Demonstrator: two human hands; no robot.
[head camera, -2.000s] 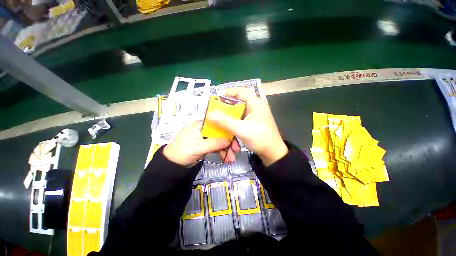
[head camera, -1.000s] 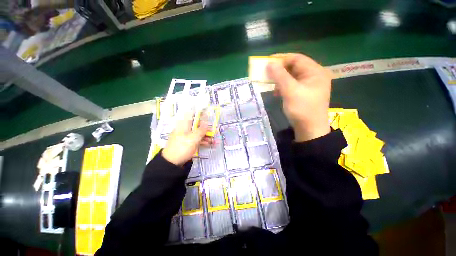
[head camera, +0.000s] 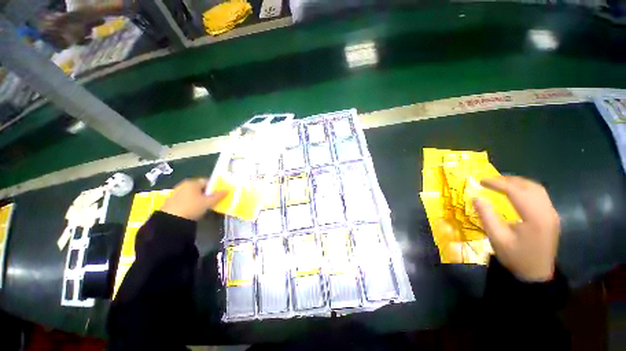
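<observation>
My left hand (head camera: 189, 200) pinches the lower left corner of a white adhesive sheet (head camera: 235, 197) with yellow rectangles at its near end. The sheet lies over the upper left of the pocketed tray (head camera: 353, 226), and glare washes out its far part. Several tray pockets show thin frames with yellow borders (head camera: 298, 189). My right hand (head camera: 525, 226) is over the fanned pile of loose yellow pieces (head camera: 446, 206) at the right. Its thumb and index finger are apart at the pile, with a pale yellow piece under them.
At the left are another yellow adhesive sheet (head camera: 134, 230), partly behind my left arm, a black block (head camera: 99, 260) on a white ladder-like strip (head camera: 74, 264), and white scraps (head camera: 82, 206). A metal post (head camera: 103, 110) slants nearby. The green conveyor (head camera: 309, 68) runs beyond.
My right hand has moved right and down to the yellow pile. My left hand has left the yellow-bordered frame, moved left and taken the sheet's corner. A bordered frame now shows in a middle pocket.
</observation>
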